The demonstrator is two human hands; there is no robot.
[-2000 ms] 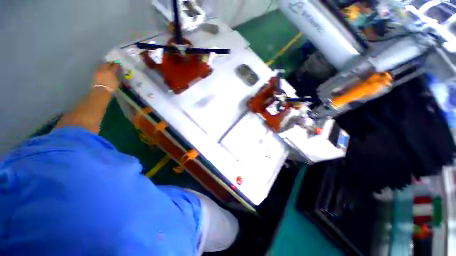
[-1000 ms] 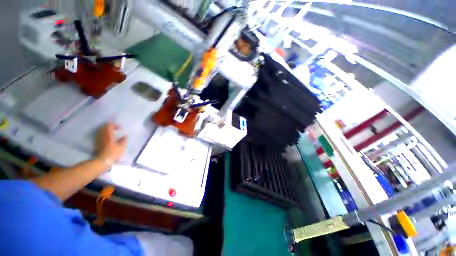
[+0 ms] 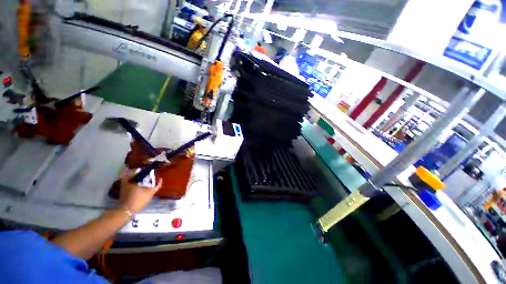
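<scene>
A black three-leg assembly with a pale centre lies on the near red-brown fixture on the white machine table. My left hand is at the front of this fixture, its thumb and fingers around the assembly's front leg end by a white holder. Its fingertips are partly blurred. A second three-leg assembly sits on the far-left red-brown fixture. My right hand is not in view.
The screwdriving head with an orange part stands behind the near fixture. A white box with a blue display is right of it. Black ribbed trays are stacked on the green bench. A red button is at the table's front edge.
The near fixture with its assembly has come forward from under the screwdriving head. My left hand has moved from the table's left corner, across the table, to this fixture. The view has turned right.
</scene>
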